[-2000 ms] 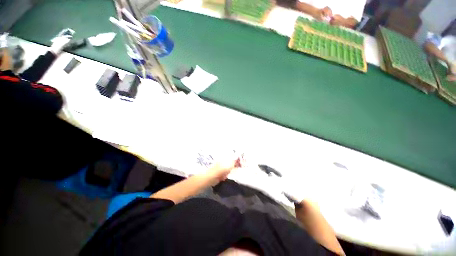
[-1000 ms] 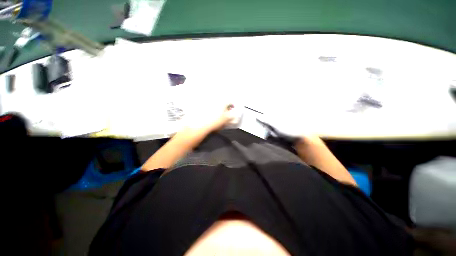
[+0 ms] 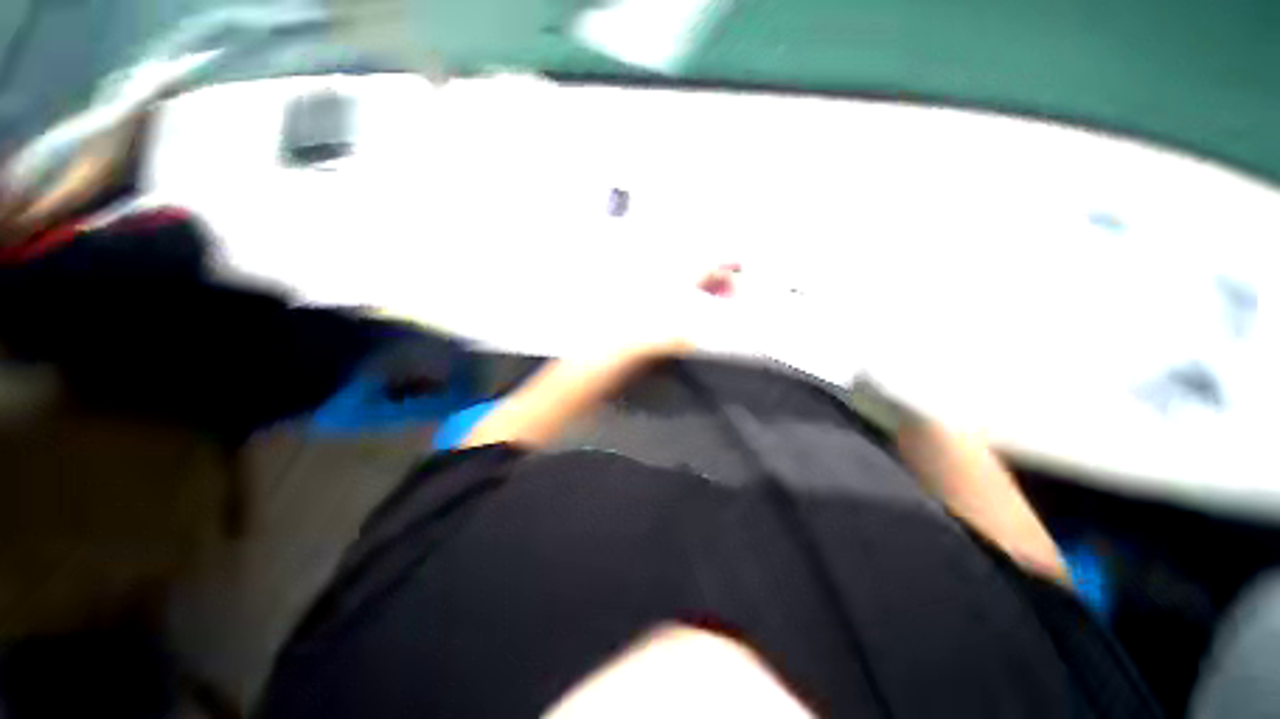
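Note:
The picture is badly blurred and the white bench [image 3: 477,183] is overexposed. My left hand [image 3: 691,326] is at the bench's near edge, mostly washed out; a small red spot [image 3: 719,280] shows by its fingertips. My right hand [image 3: 896,405] is low at the bench edge, right of my left hand, blurred and greyish. Whether either hand holds anything cannot be made out. A small purple-dark piece [image 3: 618,201] lies on the bench, beyond and left of my left hand.
A dark block [image 3: 319,128] stands at the bench's left. Blurred grey-blue shapes [image 3: 1186,385] lie at the right. A white sheet [image 3: 653,28] lies on the green belt [image 3: 898,54]. Another person's dark sleeve [image 3: 134,267] is at far left, with blue stool parts [image 3: 386,398] below.
The view has shifted, so the bench items appear further right. The white dark-edged piece seen between my hands a second ago can no longer be made out.

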